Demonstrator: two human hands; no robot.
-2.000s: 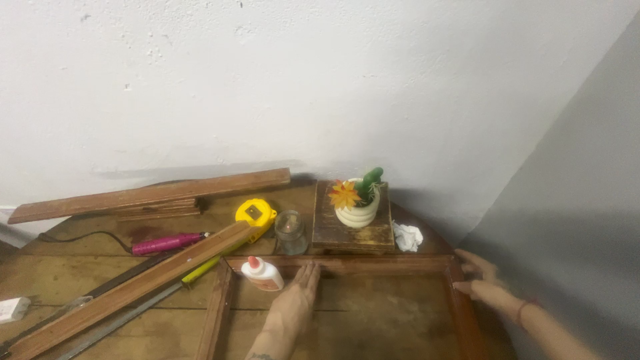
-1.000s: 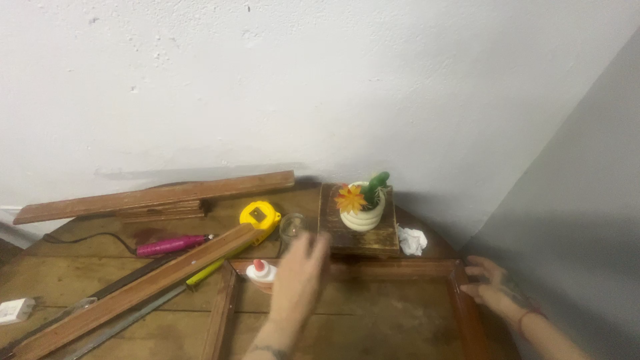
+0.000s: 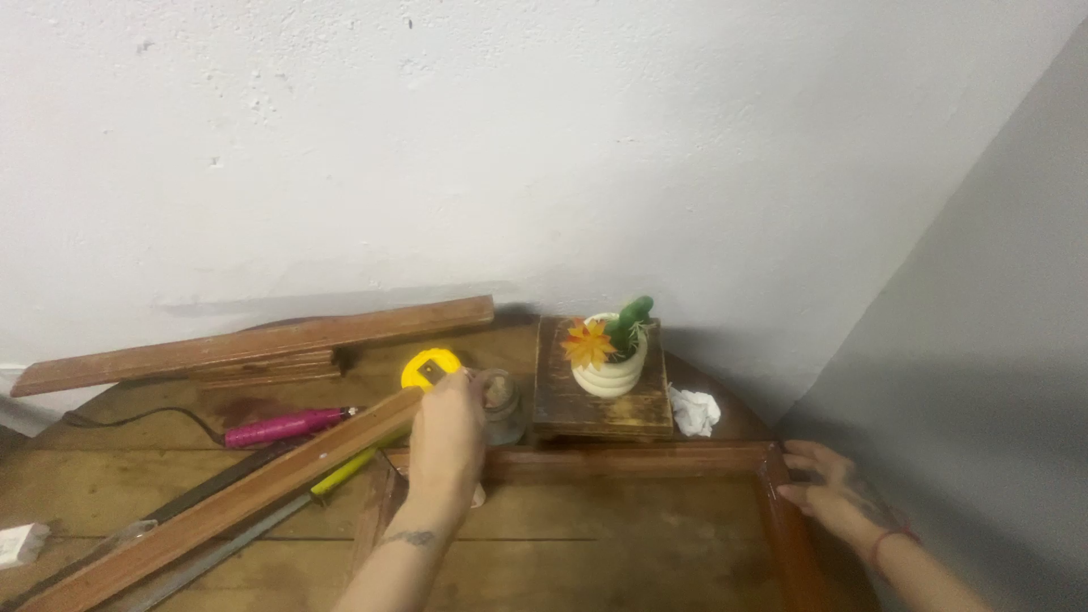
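Note:
My left hand [image 3: 449, 429] reaches over the frame's far left corner to the yellow tape measure [image 3: 423, 367], its fingers at the tape's right edge; whether they grip it cannot be told. A glass jar [image 3: 503, 416] stands just right of that hand. My forearm and hand mostly hide the white glue bottle. My right hand [image 3: 820, 484] holds the far right corner of a brown wooden frame [image 3: 629, 463], fingers on its outer edge. The frame lies flat on the plank tabletop, its near side out of view.
A potted cactus [image 3: 612, 374] with an orange flower stands on a wooden block [image 3: 557, 408], beside crumpled white paper [image 3: 695, 412]. At left lie wooden strips [image 3: 255, 344], a long moulding [image 3: 229, 501], a magenta rotary tool [image 3: 289, 427], a yellow-handled tool [image 3: 344, 474] and a white box [image 3: 21, 544].
My left hand has left the frame's far rail, where it rested two seconds ago, and moved up and left to the tape measure. My right hand stays at the frame's corner.

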